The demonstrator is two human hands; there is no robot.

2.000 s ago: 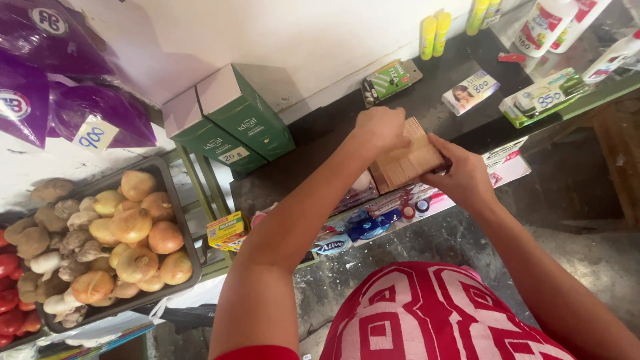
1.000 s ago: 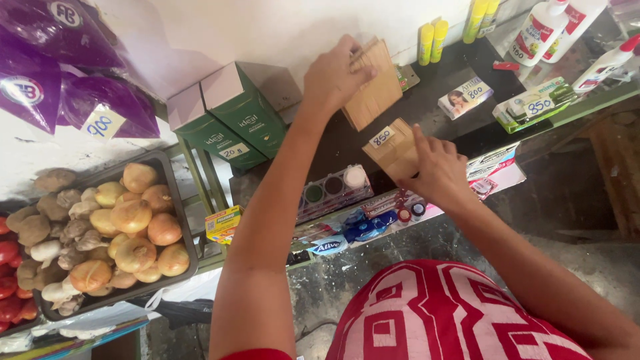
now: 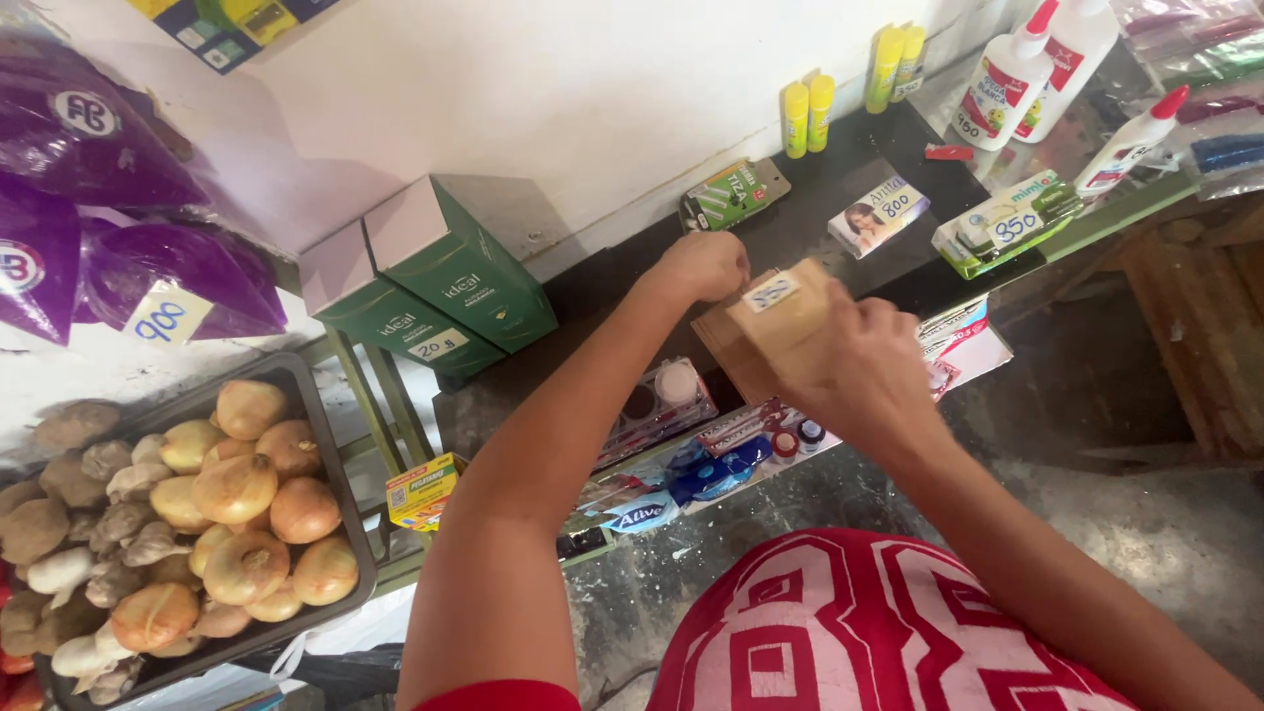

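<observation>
My right hand (image 3: 879,360) grips a light wooden piece (image 3: 795,331) that bears a handwritten price sticker. Behind and under it lies a second thin wooden piece (image 3: 726,346), partly covered. My left hand (image 3: 703,267), fingers curled, is at the upper left edge of the wooden pieces; whether it grips one is hidden. Just left of them, on the dark shelf, sits a clear pack with round dark and white pots (image 3: 676,383). Above my left hand lies a green chalk box (image 3: 733,196).
Green boxes (image 3: 464,286) stand left of my left forearm. Yellow glue sticks (image 3: 808,117), a small soap box (image 3: 879,215), a green-white box (image 3: 1007,225) and white glue bottles (image 3: 1002,89) stand farther back and right. A tray of onions and garlic (image 3: 314,420) is at the left.
One second ago my left hand held a wooden piece up near the wall, apart from the stickered one. It has since come down, and the two pieces now overlap.
</observation>
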